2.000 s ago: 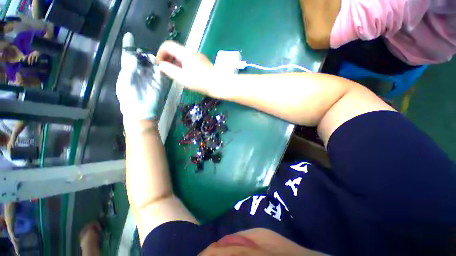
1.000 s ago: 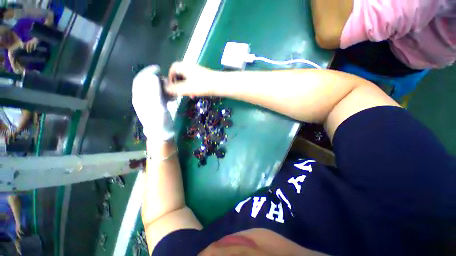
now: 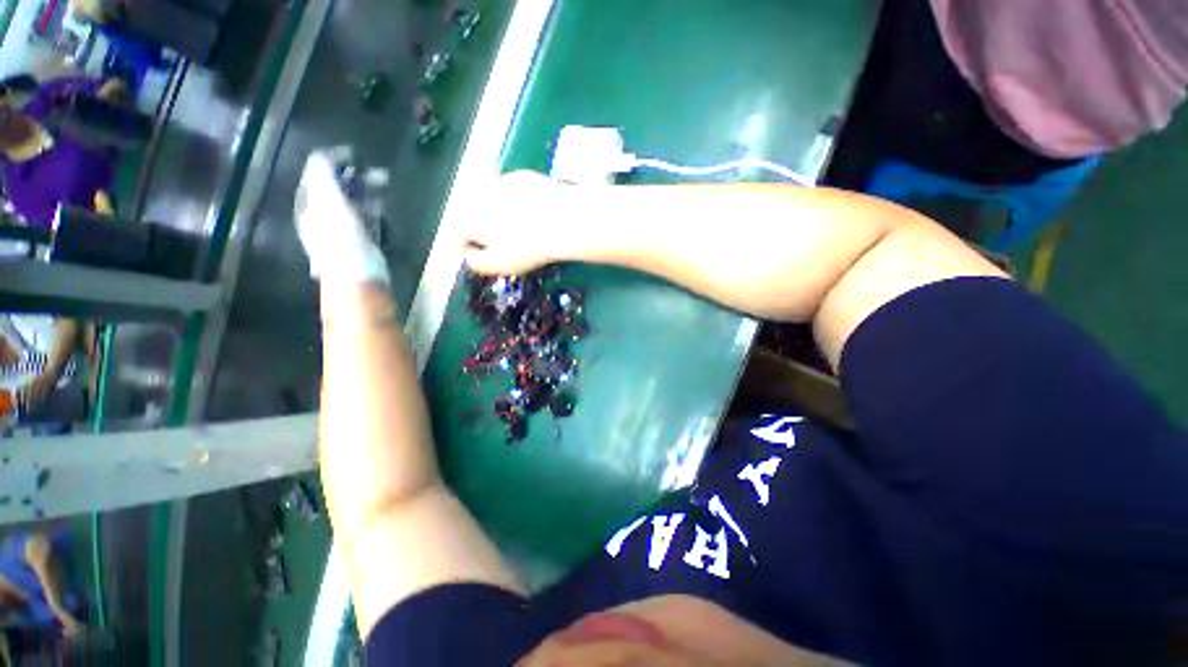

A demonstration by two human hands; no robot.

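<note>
My left hand, in a white glove, is over the dark conveyor, beyond the white rail. A small blurred grey and dark unit is beside its fingers; whether the hand grips it is unclear. My bare right hand is at the rail's near side, fingers curled down at the upper end of the heap. Its fingertips are partly hidden, so I cannot tell if they hold a part. The heap of dark wired components, with red and black leads, lies on the green bench.
A white adapter with a white cable lies just beyond my right wrist. Several small units sit on the conveyor. A pale metal beam ends near my left forearm. A person in pink is at the upper right.
My hands were together over the rail and have moved apart. The gloved left hand has moved away over the conveyor; the bare right hand is lower, at the heap.
</note>
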